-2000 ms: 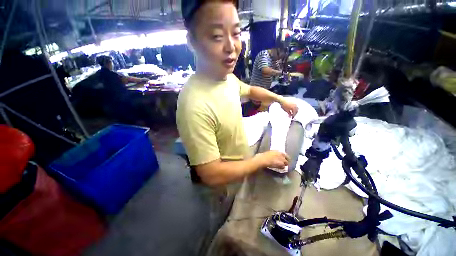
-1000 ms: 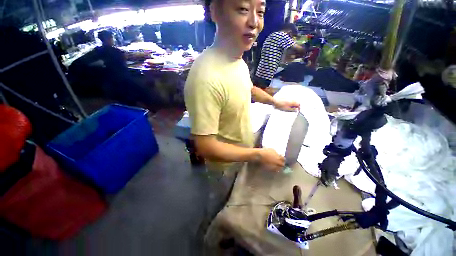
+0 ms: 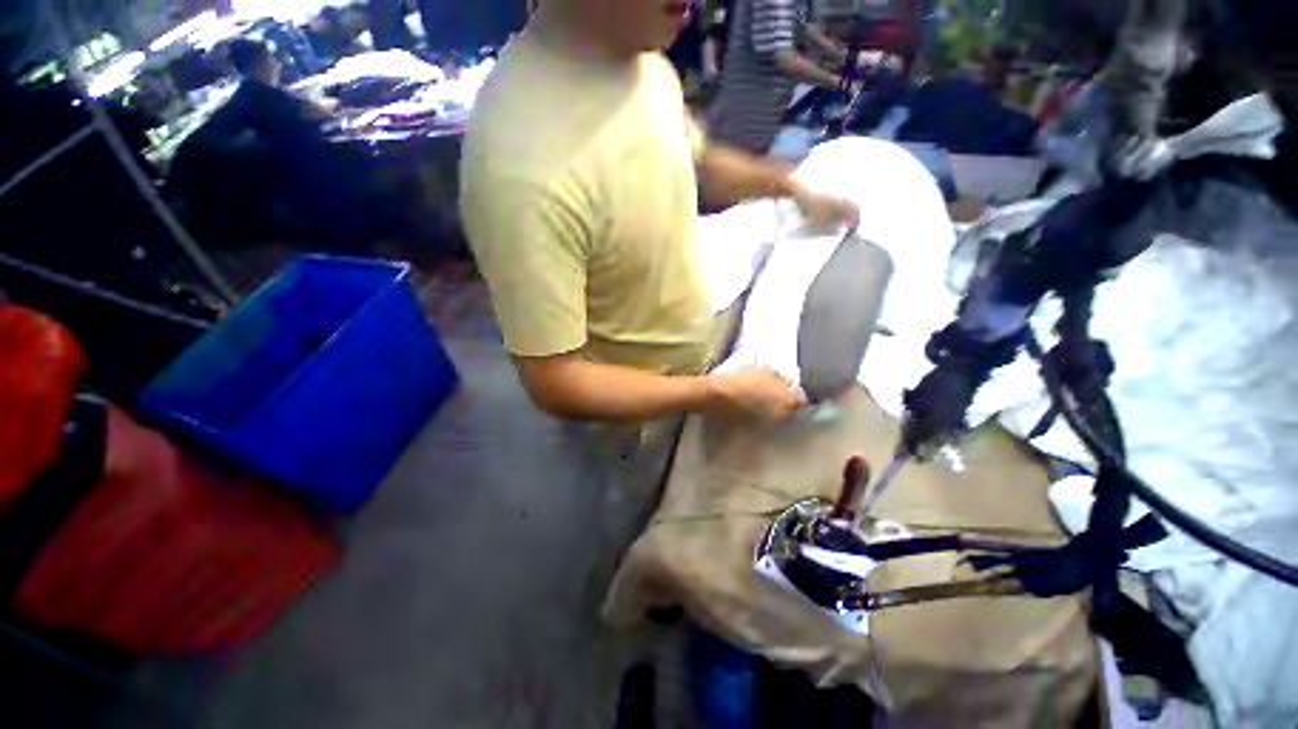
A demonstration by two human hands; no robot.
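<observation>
Neither my left hand nor my right hand is in view. The nearest things are the tan-covered pressing table [image 3: 740,499] and a steam iron [image 3: 821,553] on it, with a dark wooden handle. Black taped hoses [image 3: 1061,577] run from the iron to the right. Behind it, another person in a yellow T-shirt [image 3: 570,214] holds a white garment [image 3: 776,302] with both hands at a grey padded board [image 3: 844,321]. More white cloth lies around the board's far side.
A large heap of white garments [image 3: 1210,356] lies at the right. A blue plastic bin [image 3: 306,392] and red cloth or sacks [image 3: 164,548] stand on the floor at the left. Other people are at work in the back.
The view has tilted down, so the table, iron and person stand higher in the picture. The person's face has turned down and is mostly cut off. The hands still hold the white garment.
</observation>
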